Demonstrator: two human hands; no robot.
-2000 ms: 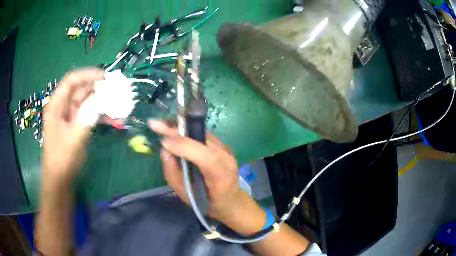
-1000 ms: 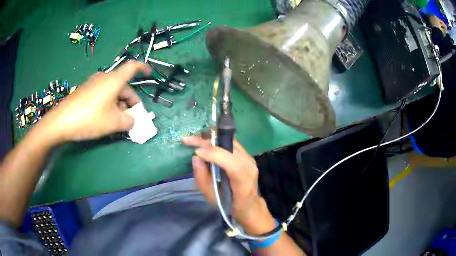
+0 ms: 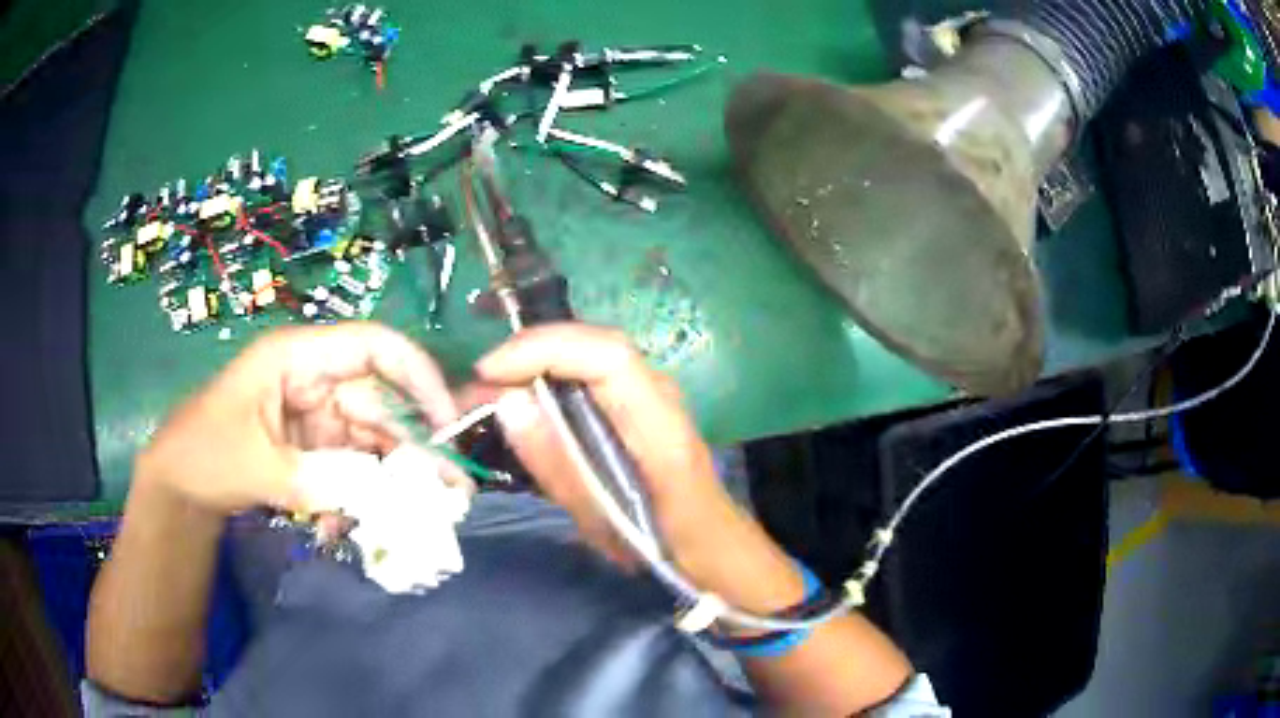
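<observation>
My left hand (image 3: 267, 421) holds a white plastic housing (image 3: 407, 526) near my body, just off the bench's front edge. My right hand (image 3: 618, 421) holds the soldering iron (image 3: 597, 442), its barrel pointing up and left over the bench. The fingers of my right hand are close to my left fingertips. White and green lead wires (image 3: 470, 421) show between the two hands; which fingers grip them is blurred. The side of the housing facing down is hidden.
Small circuit boards (image 3: 218, 232) are piled at left, with one apart (image 3: 351, 35) at the top. Black parts with leads (image 3: 562, 105) lie behind the iron. A fume extractor hood (image 3: 898, 239) stands at right, beside a dark soldering station (image 3: 1179, 211). A green-topped bench (image 3: 702, 379) carries specks.
My left hand has brought the housing toward my body. The iron has tilted left. Wires now show between my hands, where one second ago none were seen.
</observation>
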